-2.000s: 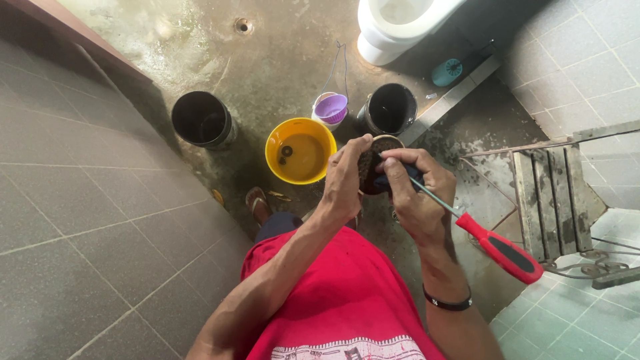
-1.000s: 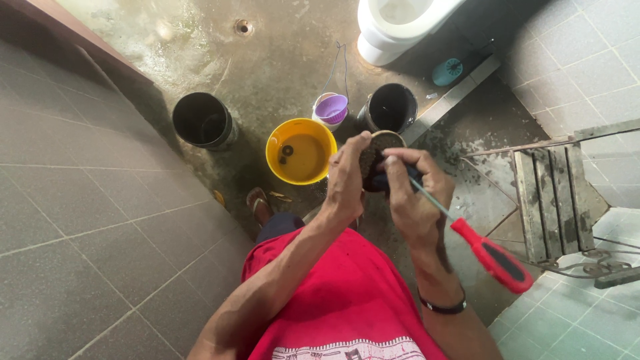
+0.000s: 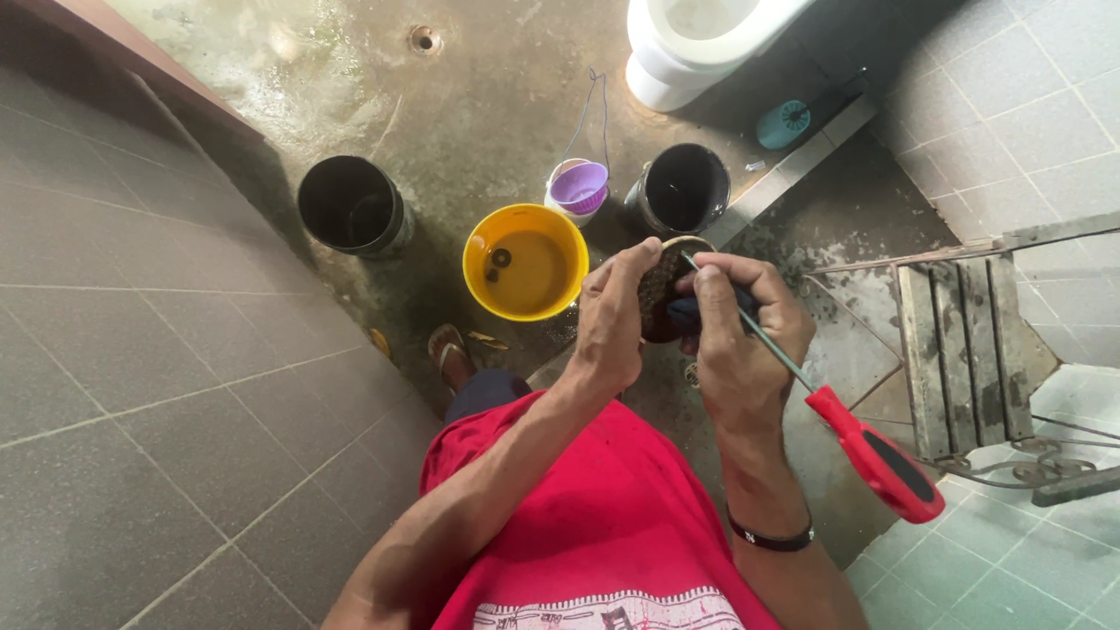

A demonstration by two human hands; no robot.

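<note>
My left hand (image 3: 612, 324) grips the side of a round brown object (image 3: 661, 289) with a pale rim and a rough, pitted face; its exact kind cannot be told. My right hand (image 3: 752, 328) holds a screwdriver (image 3: 875, 459) by its metal shaft, the red and black handle pointing down to the right. The shaft's far end lies against the round object's face. A dark cloth-like item (image 3: 687, 313) shows between the right fingers and the object. Left of my hands stands a yellow bucket (image 3: 477, 293) of brownish water with small dark ring-shaped pieces (image 3: 500, 257) in it.
Black buckets stand at the left (image 3: 398, 227) and behind my hands (image 3: 643, 206). A purple basket (image 3: 579, 188) sits in a small white pail. The toilet (image 3: 656, 83), a blue-green container (image 3: 783, 125) and a floor drain (image 3: 425, 40) lie farther off. A slatted wooden seat (image 3: 962, 350) is at the right.
The screwdriver's handle has swung a little down and left since the first frame. Both hands stay at the round object, which has tilted slightly.
</note>
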